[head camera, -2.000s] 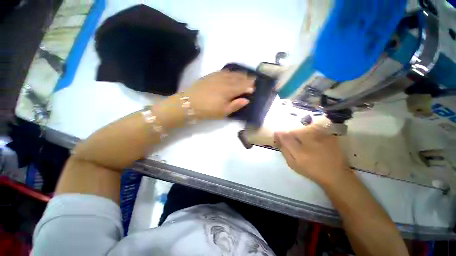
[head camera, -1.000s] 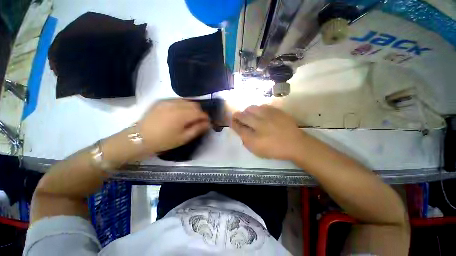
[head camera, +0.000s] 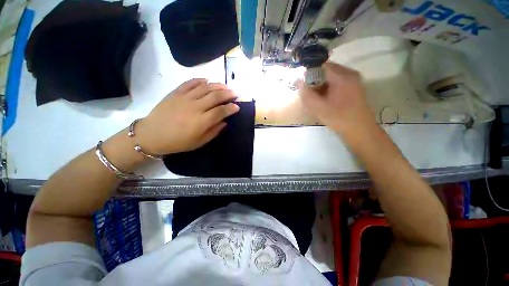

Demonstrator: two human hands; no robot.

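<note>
A black fabric piece [head camera: 226, 148] with rounded corners and a straight right edge lies flat near the table's front edge, just in front of the needle area. My left hand [head camera: 187, 114] lies on its upper left part, fingers pointing right. My right hand [head camera: 337, 95] is raised at the sewing machine head, its fingertips partly hidden behind a small ribbed knob [head camera: 315, 77]; whether it grips anything cannot be told. The presser foot and needle are lost in white lamp glare [head camera: 262, 84]. Another black piece [head camera: 201, 31] lies behind, left of the machine head.
A pile of dark cut pieces [head camera: 83, 53] lies at the back left, beside blue tape [head camera: 18, 67]. The cream machine bed [head camera: 385, 103] extends right. A measuring tape [head camera: 268, 185] runs along the front edge. A blue basket [head camera: 118, 232] and red stool frame [head camera: 357, 240] are below.
The front piece now lies flat and square under my left hand. My right hand has moved right and up to the machine head. The view has shifted, and the blue rounded shape has left it.
</note>
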